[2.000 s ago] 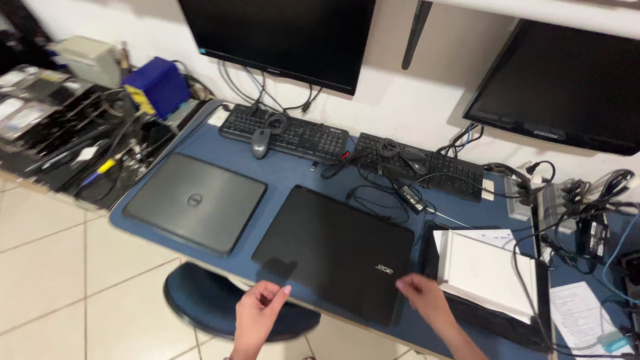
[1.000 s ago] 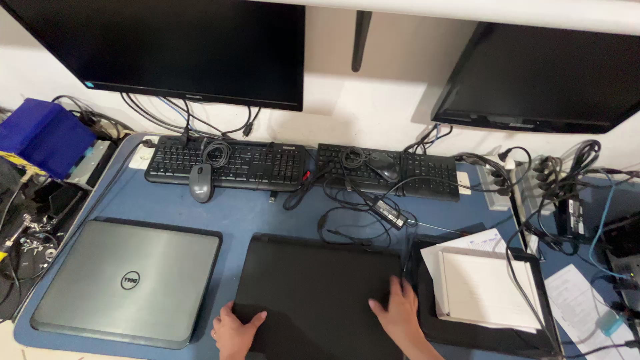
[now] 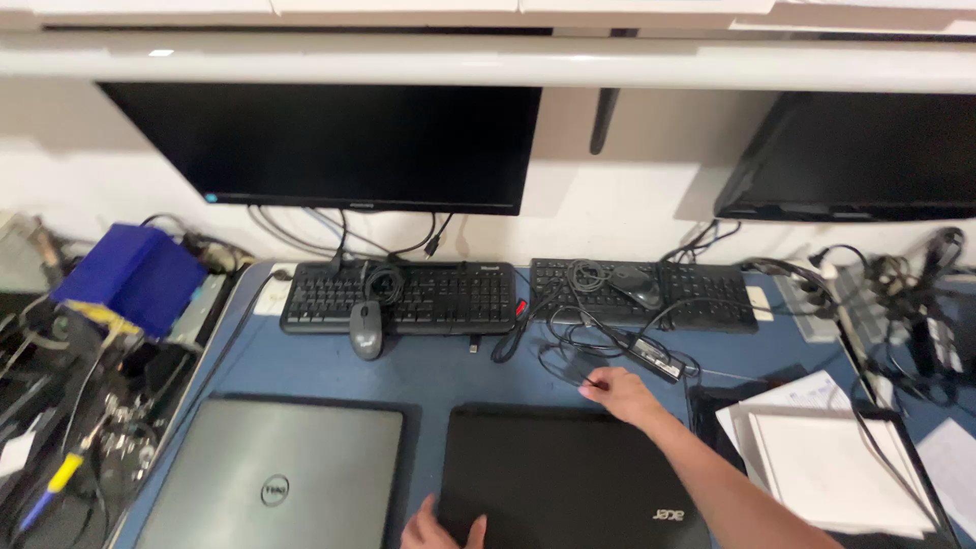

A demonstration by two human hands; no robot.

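Observation:
A closed black Acer laptop (image 3: 564, 473) lies on the blue desk mat. My left hand (image 3: 442, 528) is at its near left corner, with the thumb over the lid and the hand partly cut off by the lower edge of the view. Beyond the laptop's far edge, my right hand (image 3: 616, 390) pinches a thin black cable (image 3: 560, 374) between thumb and fingers. That cable runs among loops beside a black power adapter (image 3: 656, 358) bearing a label. A closed grey Dell laptop (image 3: 305, 473) lies to the left.
Two black keyboards (image 3: 457, 297) (image 3: 709, 293) line the back, with a grey mouse (image 3: 367, 332) and a black mouse (image 3: 634, 285). Monitors (image 3: 343, 145) (image 3: 862, 152) hang above. A white box (image 3: 831, 465) on papers stands right; tangled cables and a blue object (image 3: 130, 274) flank the desk.
My right hand has moved from the Acer laptop's lid to beyond its far edge and taken hold of the thin cable. My left hand remains at the laptop's left side.

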